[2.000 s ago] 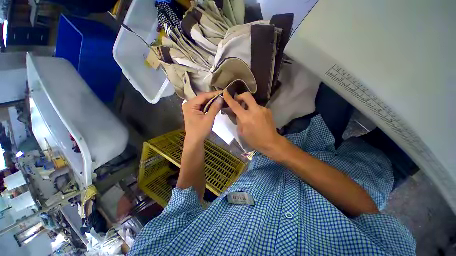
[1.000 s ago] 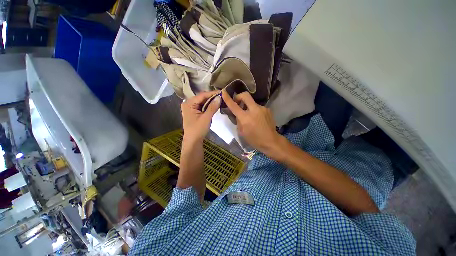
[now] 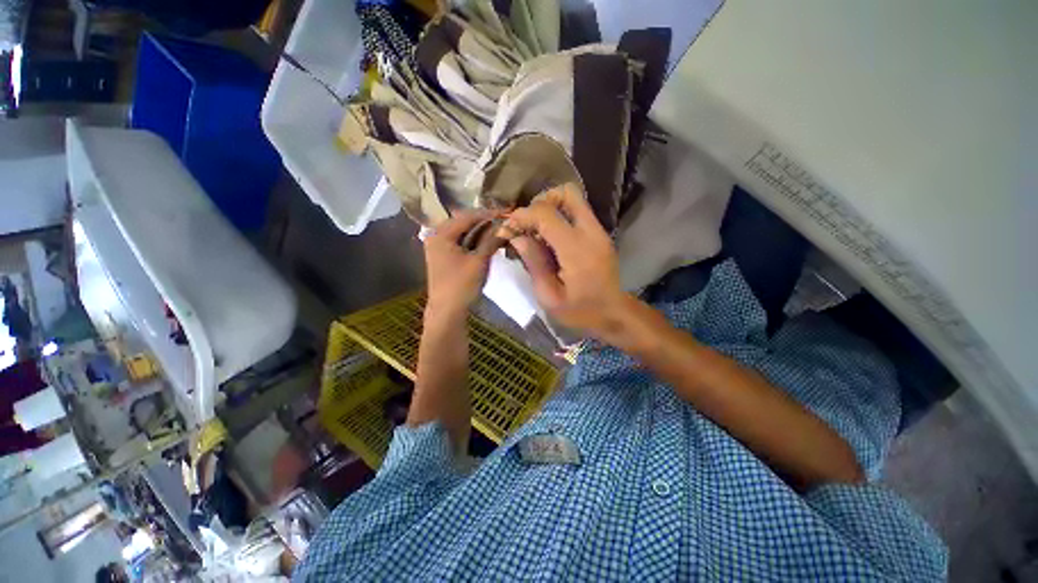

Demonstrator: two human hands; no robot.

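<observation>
A layered pile of beige garment pieces (image 3: 533,112) with dark brown bands (image 3: 599,108) lies in front of me. A curved beige piece (image 3: 529,169) stands up at its near side. My left hand (image 3: 455,260) pinches the edge of this cloth between thumb and fingers. My right hand (image 3: 573,260) is bent close beside it, fingertips meeting the left ones at the edge. The fingers hide the exact spot, and I cannot tell whether the right hand holds a small tool.
A large pale table (image 3: 899,125) with a printed scale is at the right. A white bin (image 3: 330,137) stands behind the pile at the left, a blue bin (image 3: 205,125) beyond it. A larger white tub (image 3: 188,251) is at the left. A yellow crate (image 3: 489,370) is below my left forearm.
My right fingers have curled and moved up over the cloth edge, covering part of the brown fold. My left hand keeps its pinch nearly in place. The whole view has shifted slightly.
</observation>
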